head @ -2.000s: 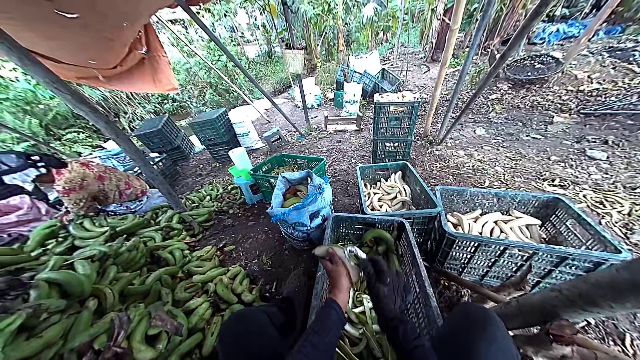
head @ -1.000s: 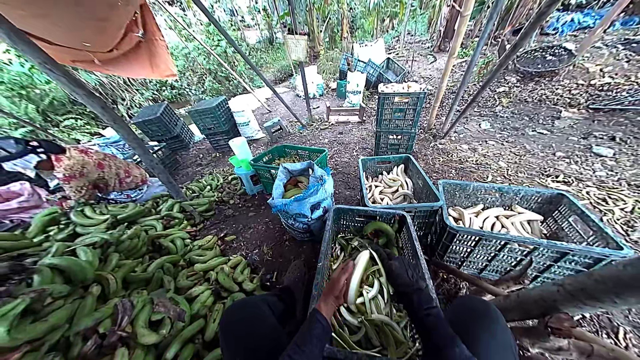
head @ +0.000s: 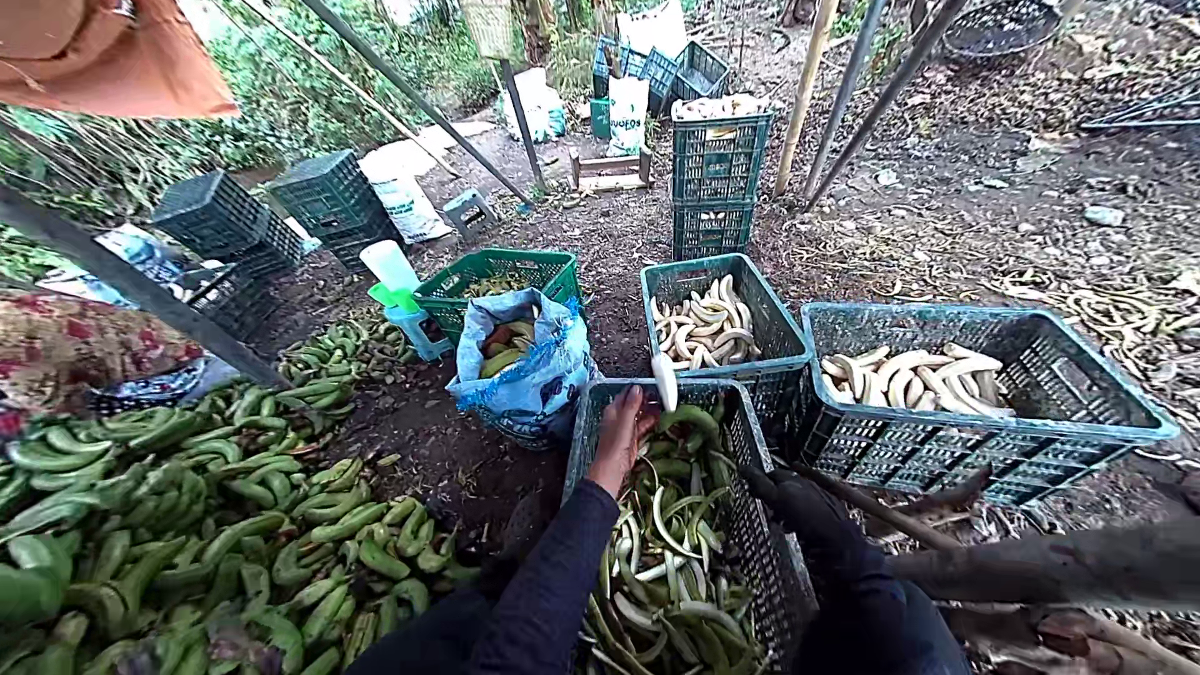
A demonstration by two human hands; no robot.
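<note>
My left hand [head: 624,433] is over the left side of a crate of peels [head: 572,450], fingers apart. A peeled banana [head: 665,381], seemingly in the air, is just beyond its fingertips and apart from them, near the crate's far rim. My right hand [head: 786,489], in a dark glove, is at the crate's right rim; its fingers are blurred and its grip is unclear. Green bananas [head: 692,422] lie at the crate's far end, above the loose peels [head: 661,562]. Peeled bananas [head: 708,323] fill part of the crate beyond, and more [head: 914,380] lie in the right-hand crate.
A large heap of green bananas [head: 234,525] covers the ground at left. A blue sack [head: 530,384] and a green crate [head: 502,267] stand ahead. Wooden poles [head: 1059,562] cross at lower right. Stacked crates [head: 717,178] stand farther back. A person's patterned clothing [head: 84,347] shows at left.
One second ago my left hand held the peeled banana over the peels. It has moved forward and let the banana go. My right hand has moved right, away from the crate's middle.
</note>
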